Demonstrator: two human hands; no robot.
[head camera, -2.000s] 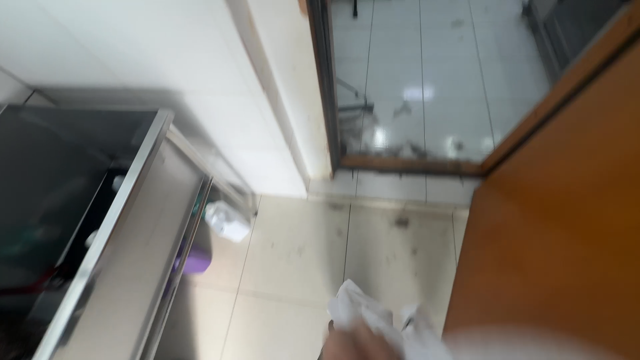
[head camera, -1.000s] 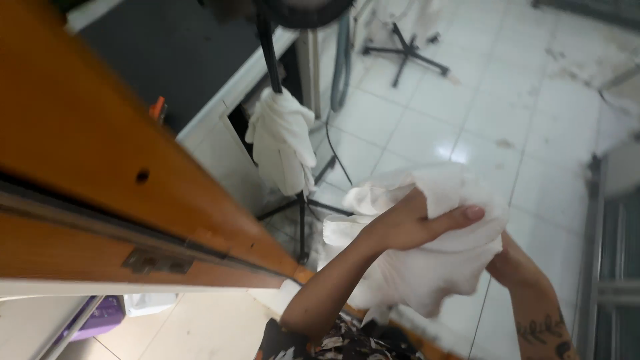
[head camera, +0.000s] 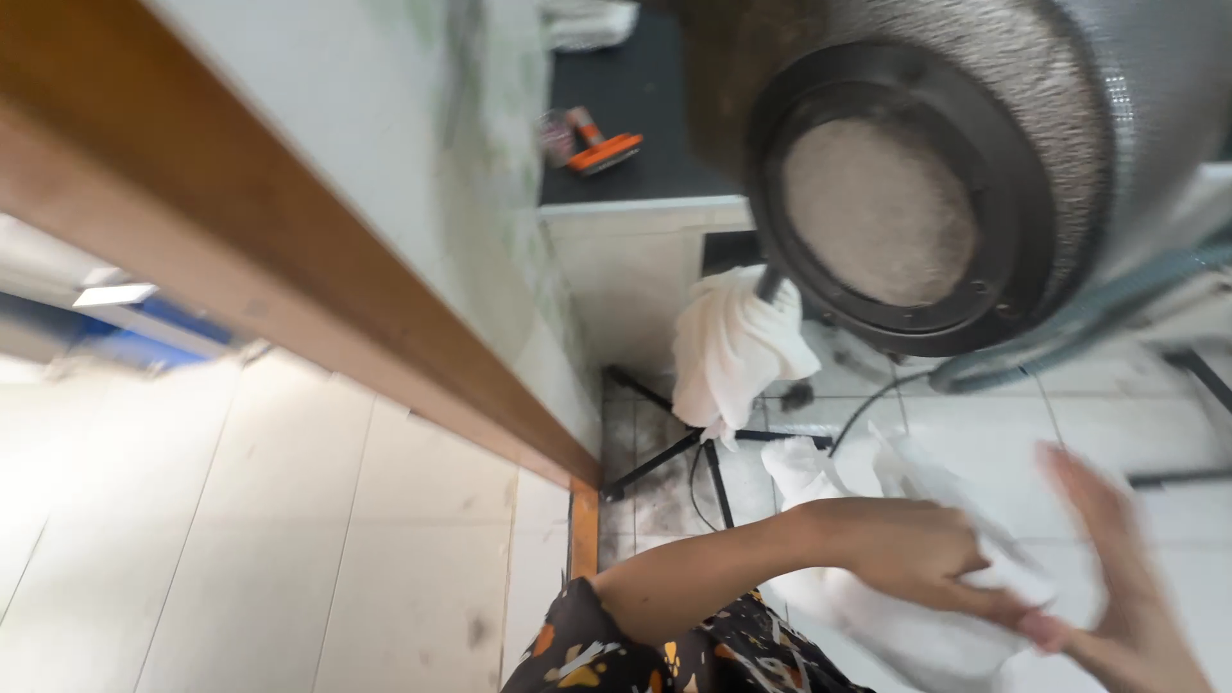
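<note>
My left hand (head camera: 905, 553) is closed on a bunched white cloth (head camera: 847, 606), which hangs below and around it at the lower right. Beside it my right hand (head camera: 1121, 558) is raised and blurred, fingers spread, its thumb meeting the left fingertips near the cloth's edge. Whether that thumb also touches the cloth cannot be told. A second white cloth (head camera: 736, 351) is wrapped around a black stand (head camera: 698, 443) left of the hands. Above them is a large dark machine with a round, dusty, light-coloured filter face (head camera: 881, 212).
A wooden door frame (head camera: 385, 318) runs diagonally on the left, with pale floor tiles (head camera: 269, 539) beyond it. An orange-headed brush or comb (head camera: 604, 152) lies on a black tabletop (head camera: 654, 96). A ribbed hose (head camera: 1078, 327) and a thin cable (head camera: 871, 399) are at the right.
The right hand has come away from the cloth's underside, its fingers now spread. The left hand still has the cloth. The view has swung, bringing the round machine in large.
</note>
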